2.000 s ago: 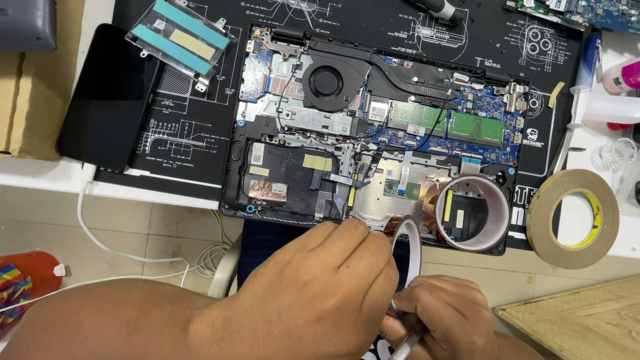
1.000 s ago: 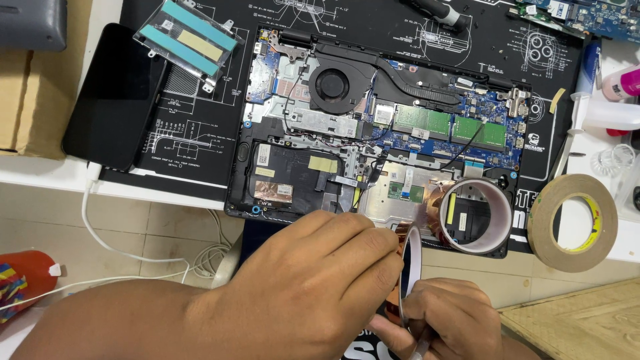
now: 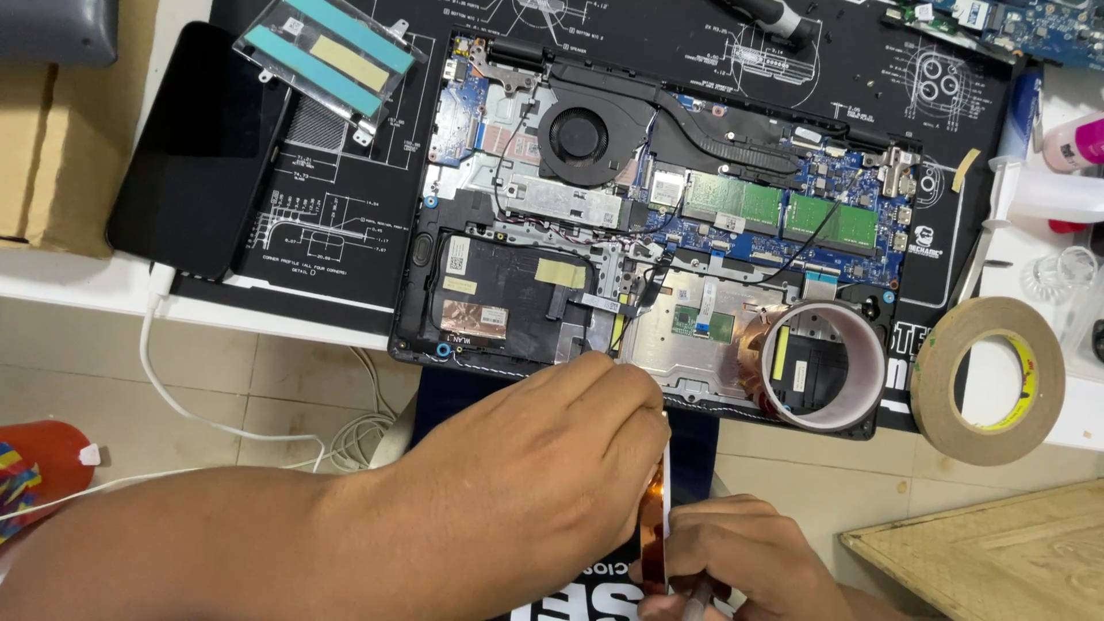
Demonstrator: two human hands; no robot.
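Note:
My left hand [image 3: 552, 457], its arm coming in from the left, grips the upper part of a narrow roll of amber polyimide tape [image 3: 654, 526], now seen edge-on. Below and to the right, my right hand [image 3: 750, 552] holds the roll's lower side; a slim, partly hidden tool [image 3: 699, 597] is between its fingers. Both hands are just off the front edge of an opened laptop [image 3: 578, 207] showing its fan [image 3: 578, 138], green memory modules [image 3: 733, 203] and blue board. A wider roll of amber tape [image 3: 871, 362] stands on the laptop's front right corner.
A brown tape roll [image 3: 931, 388] lies right of the laptop. A black phone [image 3: 190, 155] with a white cable [image 3: 151, 345] and a metal bracket with teal strips [image 3: 328, 52] are at the left. A screwdriver [image 3: 780, 21], tweezers [image 3: 975, 259] and a circuit board [image 3: 1035, 34] lie farther back and right.
The narrow tape roll in my hands has turned from showing its open ring to standing edge-on. Both hands keep hold of it. The view has shifted slightly.

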